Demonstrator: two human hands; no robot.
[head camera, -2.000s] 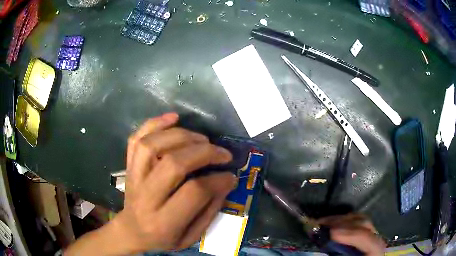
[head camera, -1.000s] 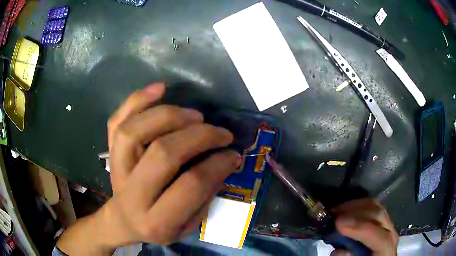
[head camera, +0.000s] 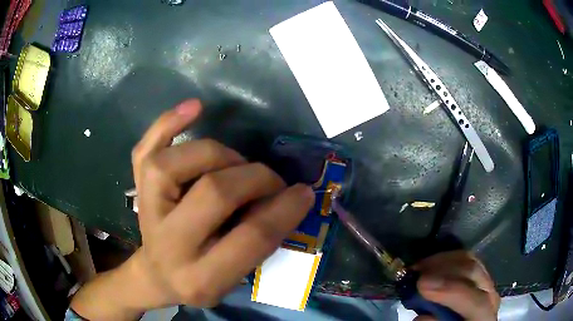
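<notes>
A keypad phone body with a blue circuit board lies at the mat's front edge. A white-backed display module with yellow edges extends from its lower end. My left hand covers the phone's left side and pinches a thin bright wire, whose end reaches the gold contacts. My right hand holds a soldering iron like a pen by its dark blue handle. The iron's tip is at the gold contacts, beside the wire's end. Whether tip and wire touch is too small to tell.
A white card lies behind the phone. Silver tweezers, a black marker, a white strip and dark tweezers lie right. A front housing is far right. A yellow tin and purple keypad mat are left.
The view has shifted, so things on the mat sit higher in the picture. The iron's tip has moved from beside the phone onto the board's gold contacts, and my left fingertips have moved slightly right.
</notes>
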